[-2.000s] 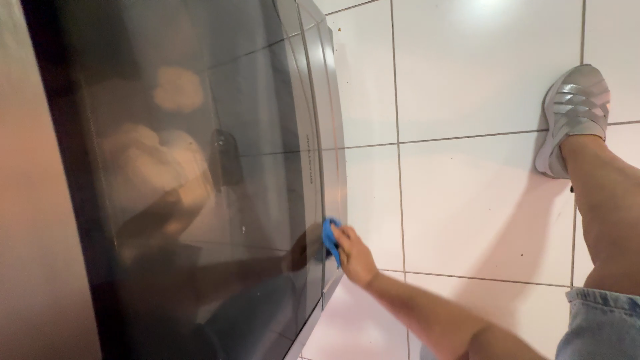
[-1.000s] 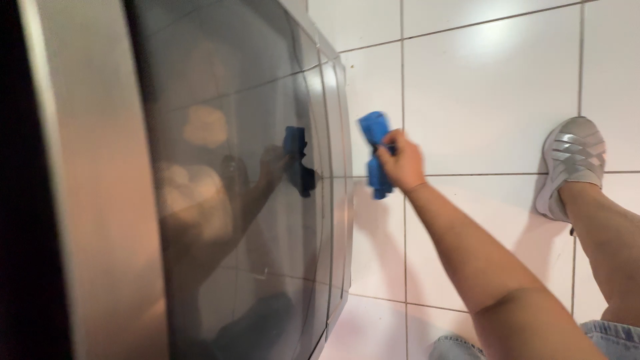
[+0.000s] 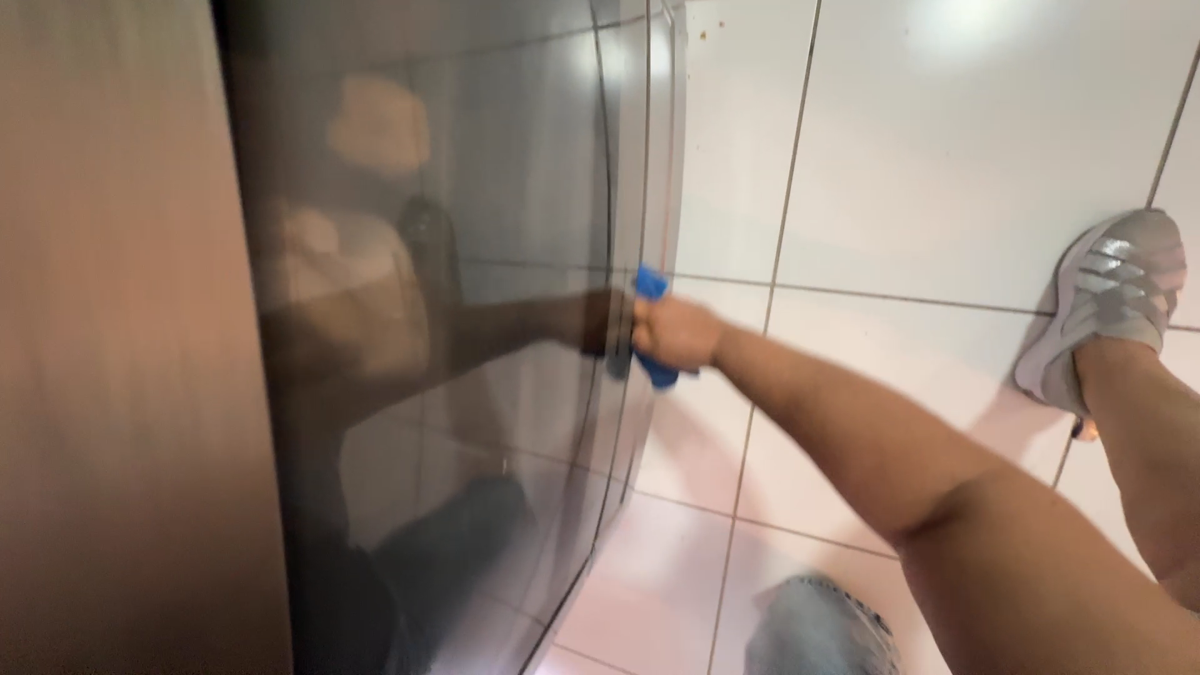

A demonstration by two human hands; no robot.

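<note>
My right hand (image 3: 680,333) reaches in from the lower right, its fingers closed on a crumpled blue cloth (image 3: 662,373). Cloth and fingers lie at the right-hand edge strip of a glossy dark appliance door (image 3: 525,394); blur hides how firmly they touch it. Parts of the cloth show above and below the fist. The door mirrors my arm and body. My left hand is out of view.
A brushed metal panel (image 3: 141,375) borders the dark door on the left. White floor tiles (image 3: 919,169) lie to the right. A grey shoe (image 3: 1120,281) stands at far right, and a denim-covered knee (image 3: 820,628) shows at the bottom.
One second ago the right hand held the blue cloth off the door, over the tiles. Hand and cloth have since moved left to the door's edge, where they also were two seconds ago.
</note>
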